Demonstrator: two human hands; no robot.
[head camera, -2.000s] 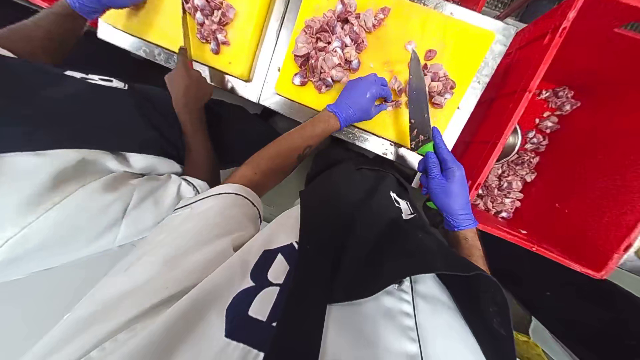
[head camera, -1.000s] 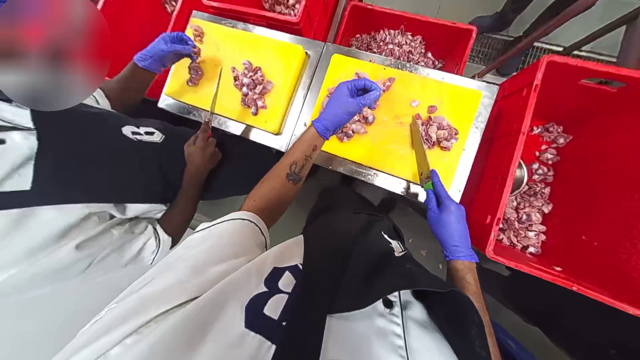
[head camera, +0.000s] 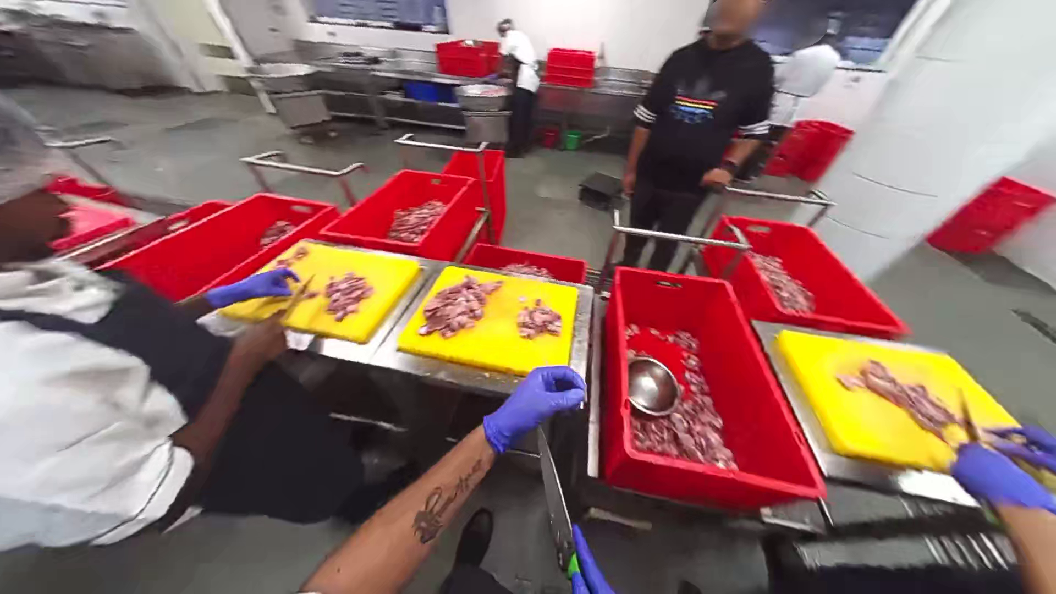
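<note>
My left hand (head camera: 536, 406), in a purple glove, is raised just off the near right corner of a yellow cutting board (head camera: 495, 357); its fingertips are pinched, and whether anything small is between them is unclear. Low in the view, my right hand (head camera: 589, 565), also gloved, grips the green handle of a kitchen knife (head camera: 554, 495), its blade pointing up and away over the floor. A larger pile of cut meat (head camera: 458, 307) lies on the board's left half and a smaller pile (head camera: 539, 319) on its right half. The right hand is partly cut off by the frame edge.
Right of the board stands a red crate (head camera: 714, 478) holding meat pieces and a steel bowl (head camera: 652, 386). Co-workers cut at yellow boards on the left (head camera: 371, 318) and right (head camera: 833, 412). More red crates (head camera: 396, 206) line the far side. A person in black (head camera: 701, 115) stands beyond.
My left hand, over the board a second ago, is now off its near edge. The knife has moved from above the board to beside the table. The view has tilted up and widened over the room.
</note>
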